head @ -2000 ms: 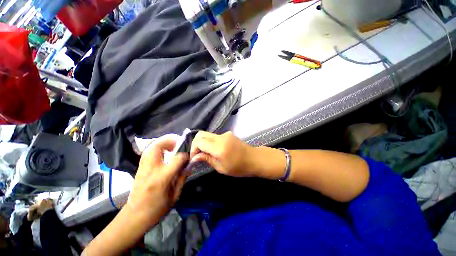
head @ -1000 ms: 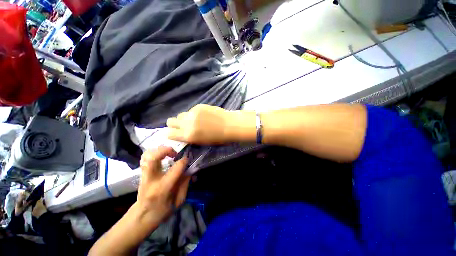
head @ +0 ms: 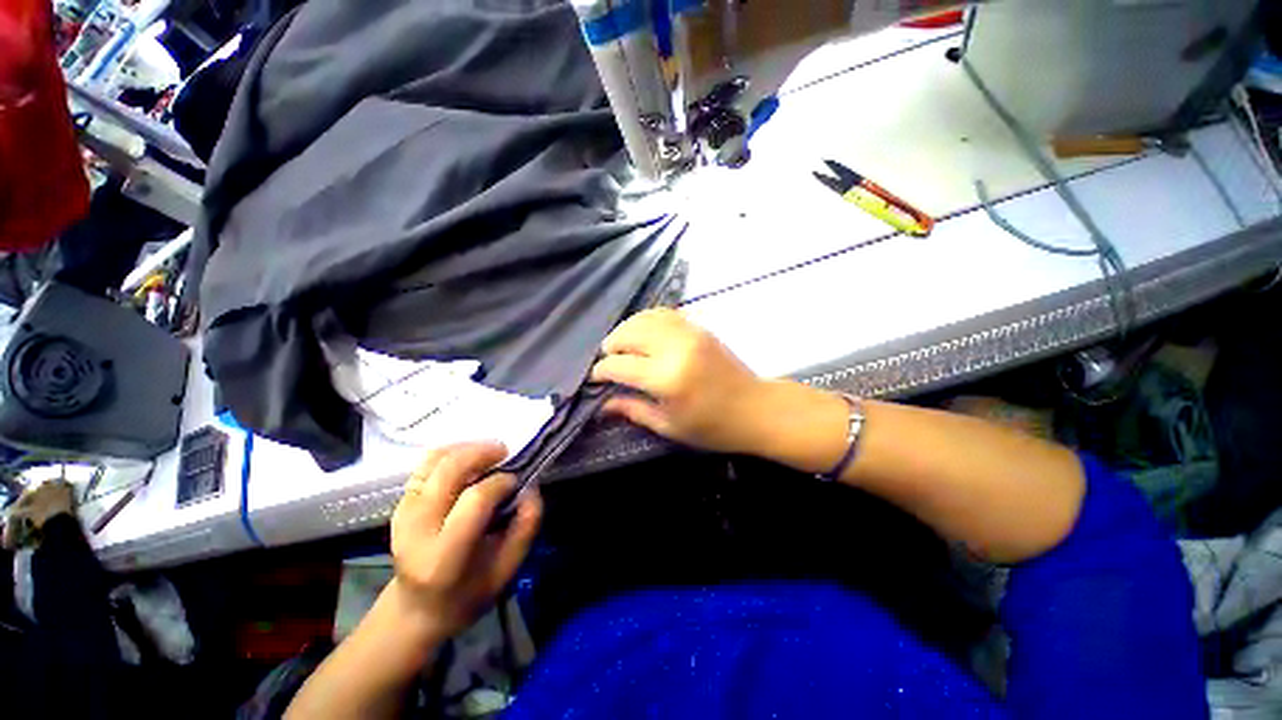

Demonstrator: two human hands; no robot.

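The dark grey garment shell (head: 422,211) lies heaped left of the needle, with folds running to the presser foot (head: 650,183) under the white machine head. My left hand (head: 461,542) grips the layered dark seam edge (head: 565,429) at its lower left end, at the table's front edge. My right hand (head: 682,380) pinches the same edge further up, nearer the needle. The edge is stretched between both hands. White quilted lining (head: 429,401) shows beside it. The needle tip is too small to make out.
Thread snips (head: 879,200) with orange-red and yellow handle lie right of the needle. A grey cord (head: 1040,239) loops on the table's right side. A ruler-like strip (head: 928,363) runs along the front edge. A dark grey motor-like housing (head: 92,373) and another person's hand (head: 40,513) are at left.
My hands, bunched together on the edge two seconds ago, are now apart with the edge stretched between them. My right hand moved right along it from over the lining. The view has shifted slightly.
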